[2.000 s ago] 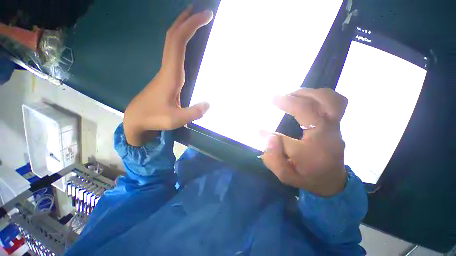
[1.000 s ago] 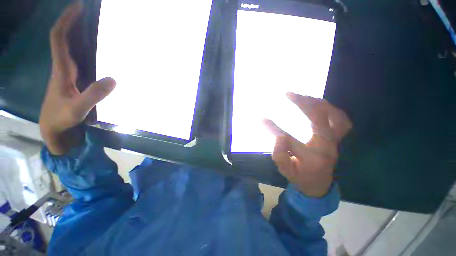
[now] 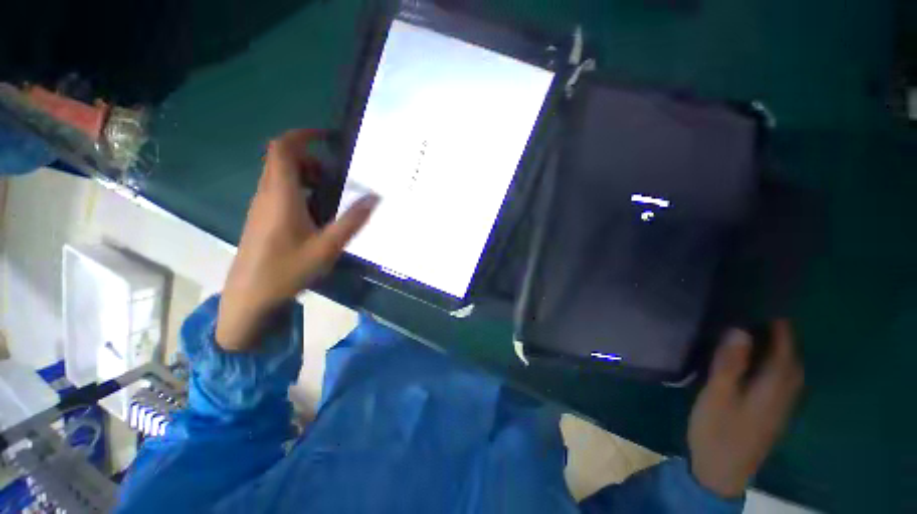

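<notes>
Two tablets lie side by side in a black two-pocket tray (image 3: 530, 216). The left tablet (image 3: 452, 141) is lit white with a faint column of small marks. The right tablet (image 3: 644, 271) is dark with a short white line, a small ring and a white bar near its bottom. My left hand (image 3: 292, 236) is at the left tablet's left edge, thumb over the glass and fingers partly hidden beyond the edge. My right hand (image 3: 746, 407) is blurred, beside the right tablet's lower right corner, fingers apart and empty.
A dark green mat (image 3: 216, 151) covers the bench. A clear crinkled item (image 3: 125, 136) with something red-orange (image 3: 70, 108) lies at the left bench edge. Below left are a white box (image 3: 109, 311) and a rack with white slots (image 3: 156, 410). Pale bits show at the tray corners.
The right tablet's screen has gone from white to dark with small marks. The left one now shows faint marks. My right hand has left the glass, moving right and down. The camera view has shifted.
</notes>
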